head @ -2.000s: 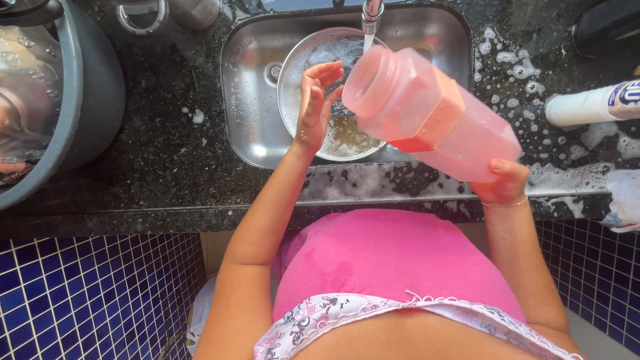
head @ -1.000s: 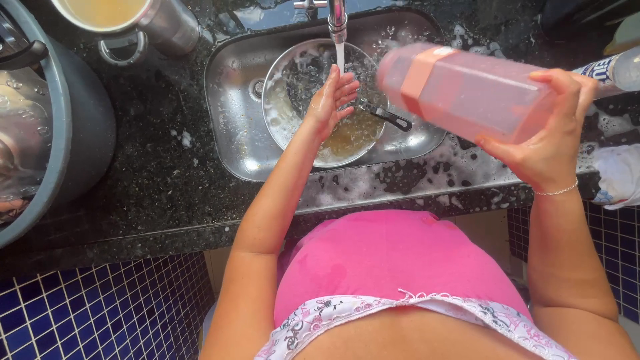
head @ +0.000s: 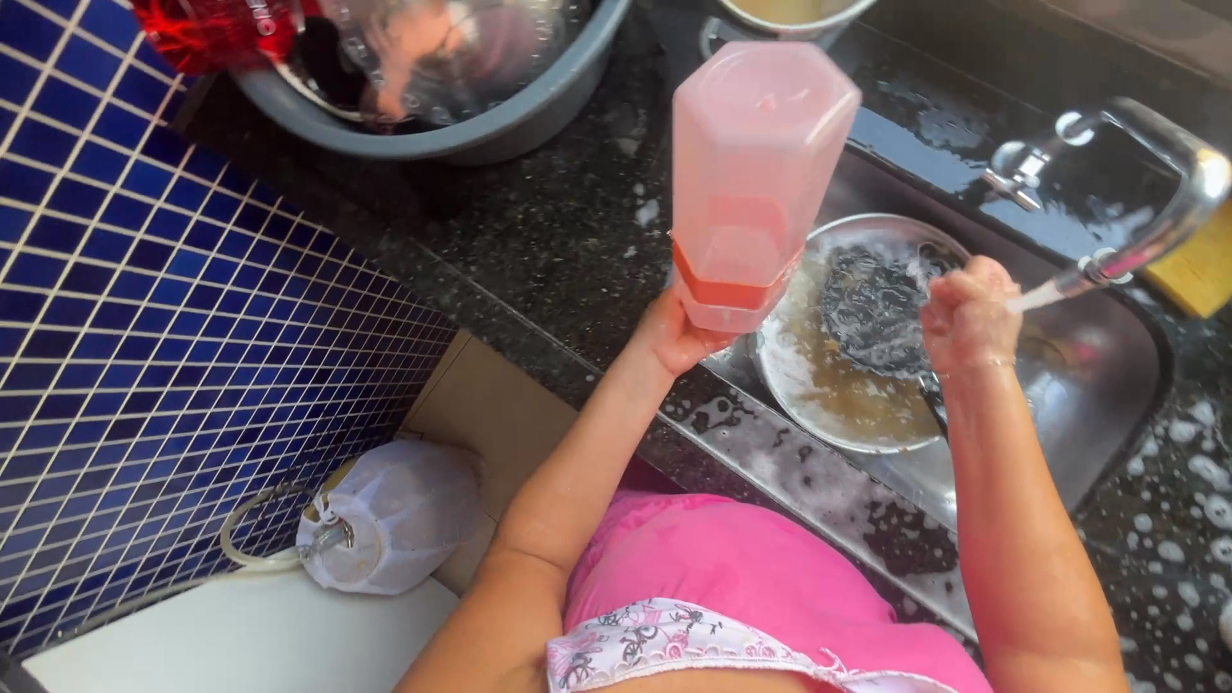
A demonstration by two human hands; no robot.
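My left hand (head: 685,337) grips a translucent pink plastic bottle (head: 760,154) by its neck end, with the flat base up and an orange band low on it. My right hand (head: 972,313) has its fingers curled in the stream of the chrome faucet (head: 1169,164); whether it holds anything I cannot tell. Below it in the steel sink (head: 1088,404) lies a round metal pan (head: 799,380) with murky water. A dark utensil (head: 881,308) rests in the pan, its handle partly behind my right wrist.
A grey plastic tub (head: 520,115) of wet items stands at the upper left, beside a metal pot (head: 799,19) with cloudy liquid. A yellow sponge (head: 1193,265) lies behind the faucet. Suds cover the granite counter's front edge (head: 799,472). A cloth-covered gas cylinder (head: 395,515) stands below.
The pink bottle has passed from my right hand to my left and now stands base up. My right hand has come under the faucet. The view has swung left.
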